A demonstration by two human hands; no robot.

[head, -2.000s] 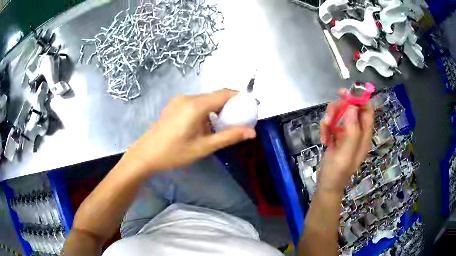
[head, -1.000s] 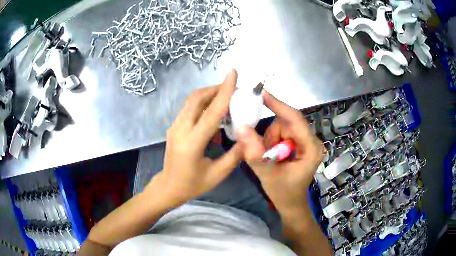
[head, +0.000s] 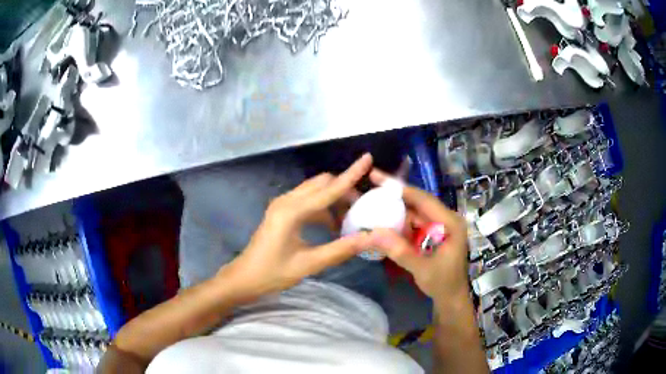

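Note:
A white rounded part (head: 374,216), blurred, lies between my two hands above my lap, below the bench edge; it looks like a lever handle or a bottle, I cannot tell which. My left hand (head: 296,232) grips it from the left with fingers and thumb. My right hand (head: 437,256) touches it from the right with thumb and index finger, and also holds a pink-red tool (head: 429,237) in its curled fingers. The part's far end is partly hidden by my fingers.
The metal bench (head: 241,124) carries a heap of wire bails (head: 193,44), lever assemblies at left (head: 55,120), red-spotted levers at right (head: 580,62) and a thin white rod (head: 524,40). Finished latches (head: 511,212) fill the right crate; a left blue crate (head: 95,263) holds rows of parts.
Since the first frame, my right hand has come in from the right with the pink-red tool to the white part. Both hands have since moved down, off the bench edge. The view has tilted lower.

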